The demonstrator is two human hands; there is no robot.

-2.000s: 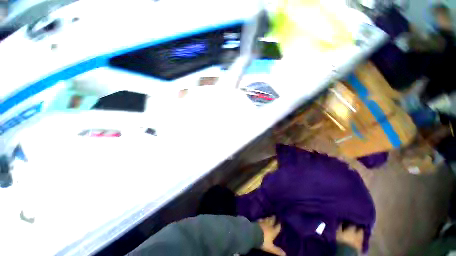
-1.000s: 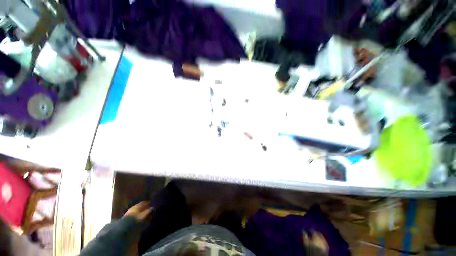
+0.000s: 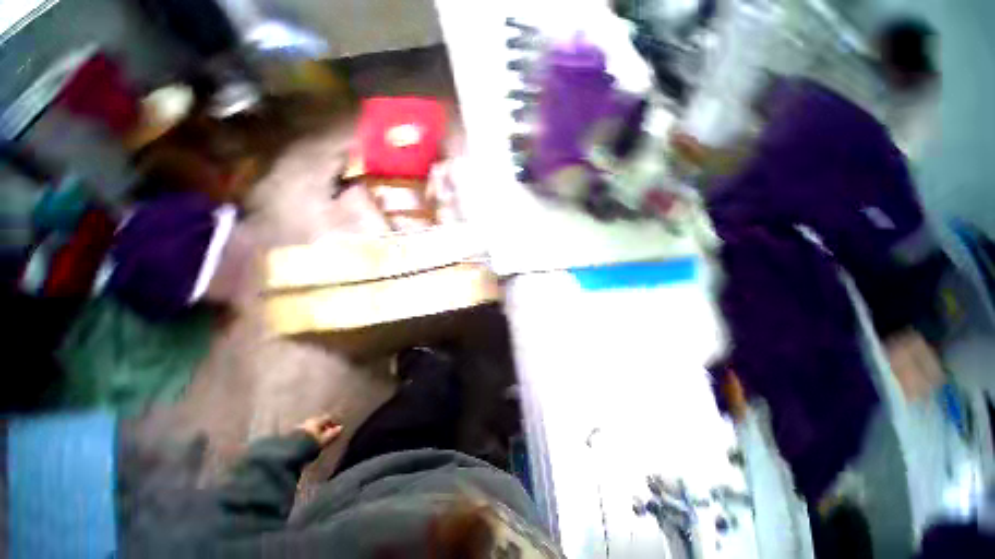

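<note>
My left hand is small and blurred at the end of a grey sleeve, beside my dark-clad leg. Its fingers look partly curled; no object shows in it, but the blur hides the detail. My right hand is not in view. Dark purple garments hang or lie in a long heap along the far side of the white sewing table. Blurred metal machine parts show low on this table, on my right.
A red-topped stool stands beyond a pale wooden board. A purple machine sits on the adjoining table. Purple cloth with a white edge is at left. Another person's hand shows at right.
The view has swung far to the left. The purple garment on the lap side and my right hand have left the picture. My left hand remains low, away from the table.
</note>
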